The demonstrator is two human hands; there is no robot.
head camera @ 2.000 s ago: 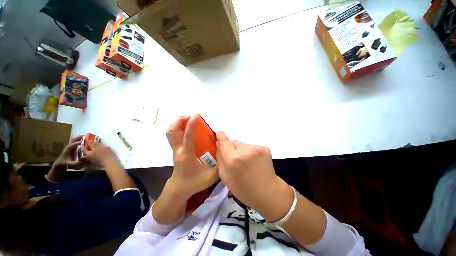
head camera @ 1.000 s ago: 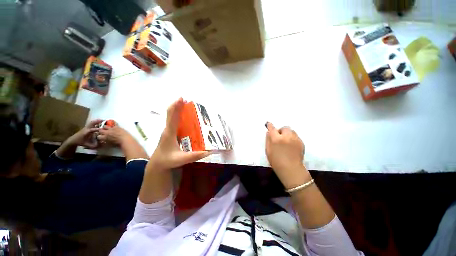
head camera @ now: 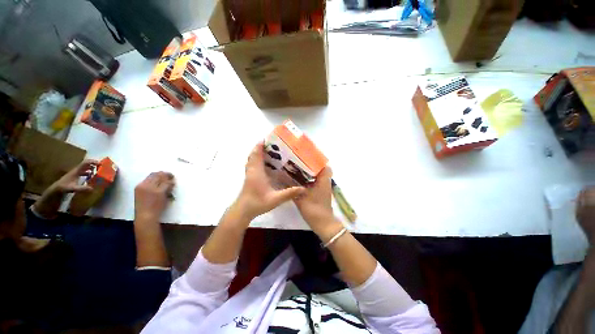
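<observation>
A retail box (head camera: 297,154), orange with a white photo-printed side, is held tilted above the table in front of me. My left hand (head camera: 258,184) grips its left and lower side. My right hand (head camera: 318,197) holds its lower right end. A utility knife (head camera: 344,201) with a yellowish-green handle lies on the table just right of my right hand. Part of the box is hidden by my fingers.
An open shipping carton (head camera: 287,72) holding orange boxes stands ahead. Another retail box (head camera: 455,117) and yellow paper (head camera: 503,111) lie right. More boxes (head camera: 181,70) stand left. Neighbours' hands show at left (head camera: 154,196) and at the right edge.
My right hand has let go of the knife, now lying on the table, and has joined my left hand on the box. The box has been turned. More of the table's back is in view.
</observation>
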